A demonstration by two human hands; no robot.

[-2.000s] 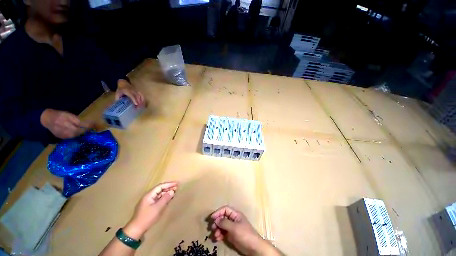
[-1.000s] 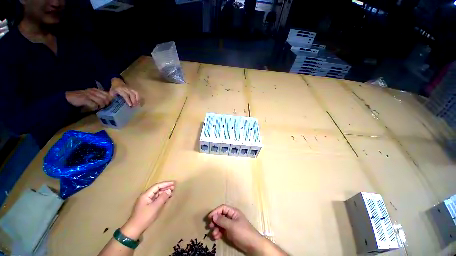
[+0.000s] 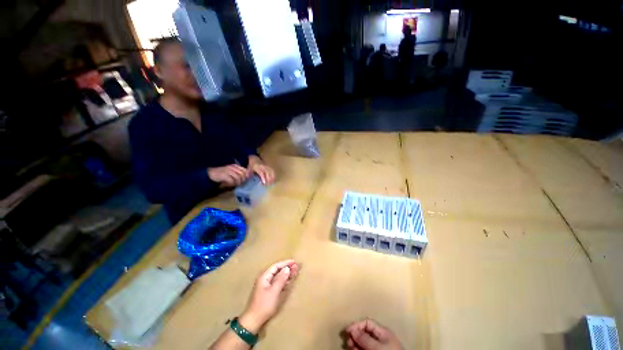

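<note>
A row of several light grey-white metal enclosures (image 3: pixel 381 222) stands on the cardboard-covered table, slotted faces up, dark square openings towards me. My left hand (image 3: pixel 274 286), with a green band on the wrist, is near the table, left of and in front of the row. Its thumb and fingertips are close together; whether anything small is between them cannot be told. My right hand (image 3: pixel 371 335) is below the row, cut off by the bottom edge, fingers curled, and its grip is hidden. Neither hand touches the row.
A co-worker in dark clothing (image 3: pixel 179 152) holds a grey enclosure (image 3: pixel 251 191) at left. An open blue bag (image 3: pixel 198 239), pale flat sheets (image 3: pixel 147 301) and a clear bag (image 3: pixel 304 137) lie on the table. Metal panels (image 3: pixel 270 44) hang overhead. Another enclosure (image 3: pixel 601 335) stands bottom right.
The view has turned left and up, so things appear further right and lower. The black fastener pile has left the picture. Hanging panels now show large. My hands keep a similar pose.
</note>
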